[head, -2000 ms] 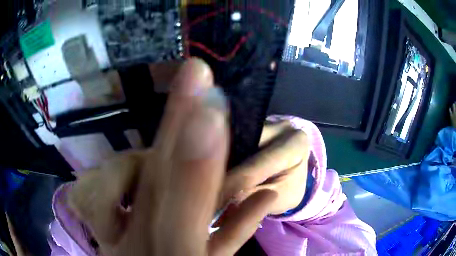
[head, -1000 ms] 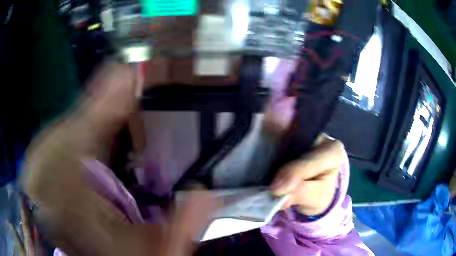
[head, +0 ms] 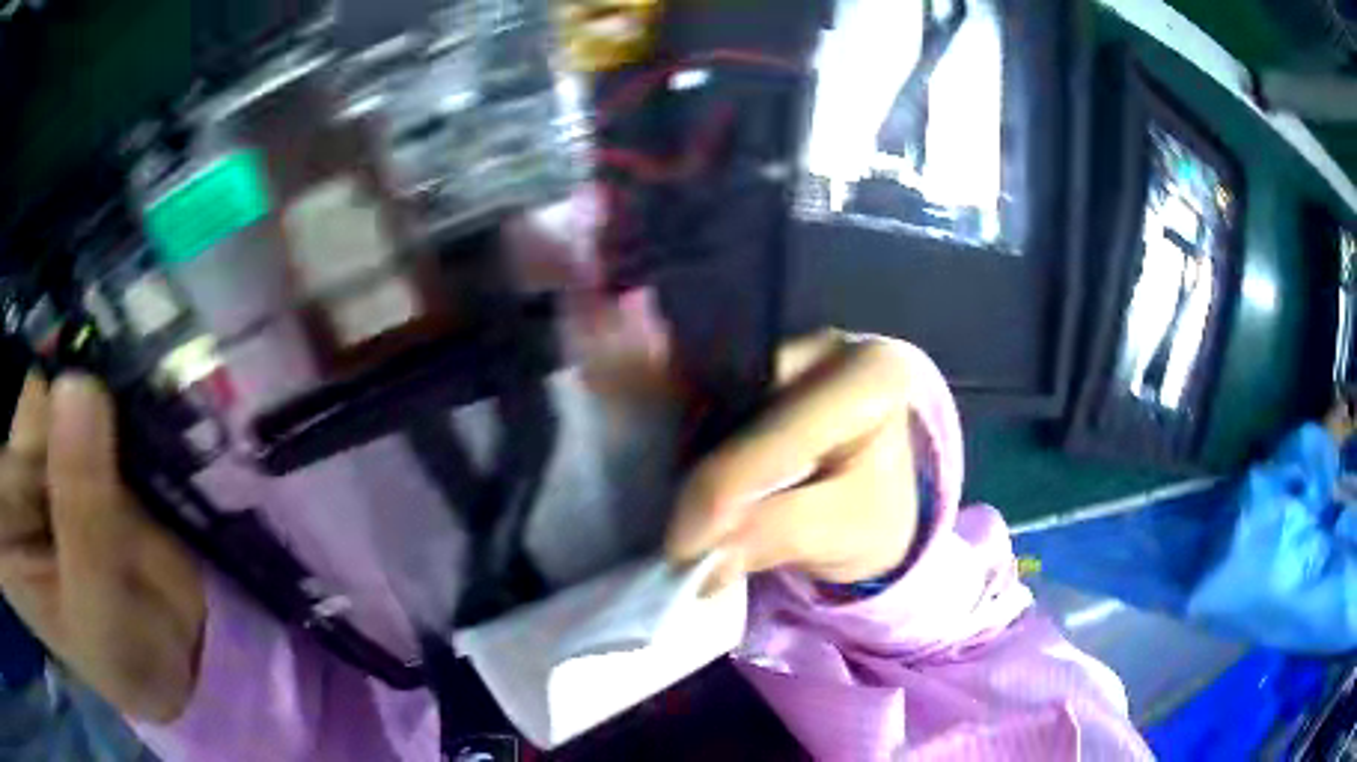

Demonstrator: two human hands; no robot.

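An opened tablet [head: 514,432], blurred and tilted, is held up in front of me. It shows silvery battery panels crossed by black strips, a circuit board [head: 462,119], a green label [head: 207,206], a gold-orange patch [head: 607,30] and thin red wires on black. My right hand [head: 819,469] holds its lower right side and a folded white sheet [head: 610,648] that hangs below the thumb. My left hand [head: 97,551] is at the tablet's left edge, partly cut off by the picture's edge, and grips that edge. No small piece can be made out on its fingers.
Two more tablets in black trays [head: 930,305] [head: 1094,335] lie to the right on a dark green surface with a pale edge rail [head: 1124,503]. Part of another tray shows at the far right edge. A person's blue sleeve [head: 1287,543] and hand are at the right.
My left hand has moved from in front of the tablet out to its left edge. The white sheet now shows hanging from my right hand. The tablet swung right, then back left, and is tilted.
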